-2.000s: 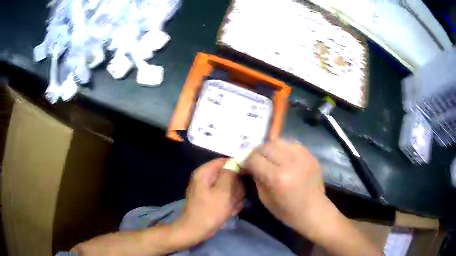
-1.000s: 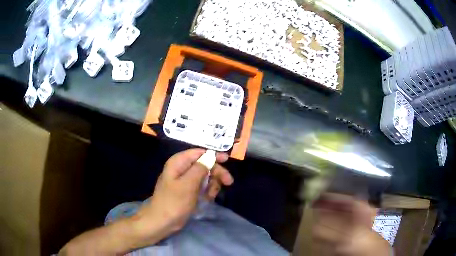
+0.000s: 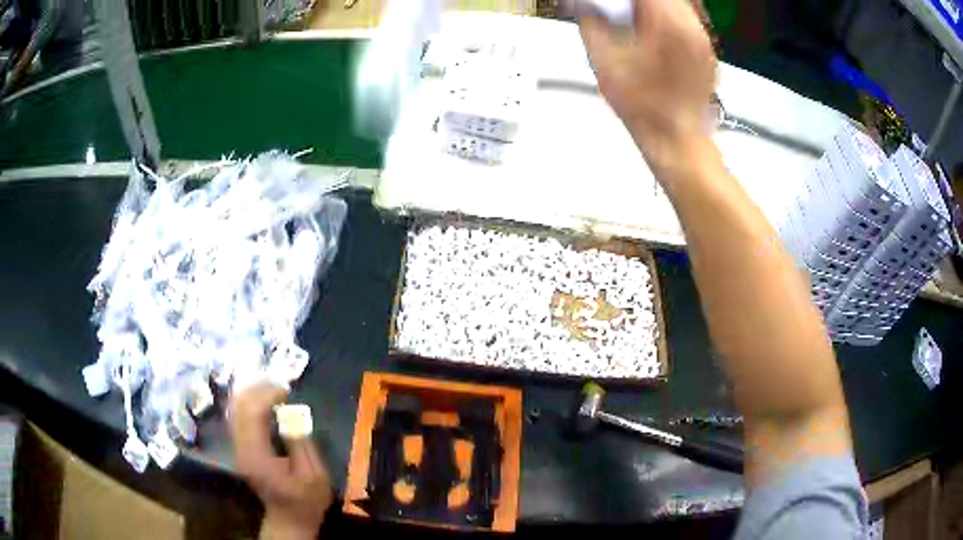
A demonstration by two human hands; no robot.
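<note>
The orange fixture (image 3: 511, 454) with black blocks is empty on the dark bench. My left hand (image 3: 277, 454), blurred, is at the near edge of the heap of bagged white cords (image 3: 201, 264), thumb and fingers apart. A pale piece, perhaps a finger cot, shows at the thumb tip. My right hand (image 3: 655, 79) is stretched over the pale board (image 3: 602, 169) and cut off by the top edge. A white piece (image 3: 612, 8) shows at its fingers; whether it is gripped is unclear. The mallet (image 3: 644, 427) lies right of the fixture.
A shallow tray of white clips (image 3: 486, 306) sits behind the fixture. White housings (image 3: 475, 132) lie on the pale board, with a blurred white bag (image 3: 393, 74) beside them. Tall stacked housings (image 3: 866, 243) stand at right. A green conveyor (image 3: 243, 105) runs behind.
The view has shifted up. The white housing has left the fixture. My right hand has moved from the mallet to the far board; the mallet is down. My left hand has moved to the cord heap.
</note>
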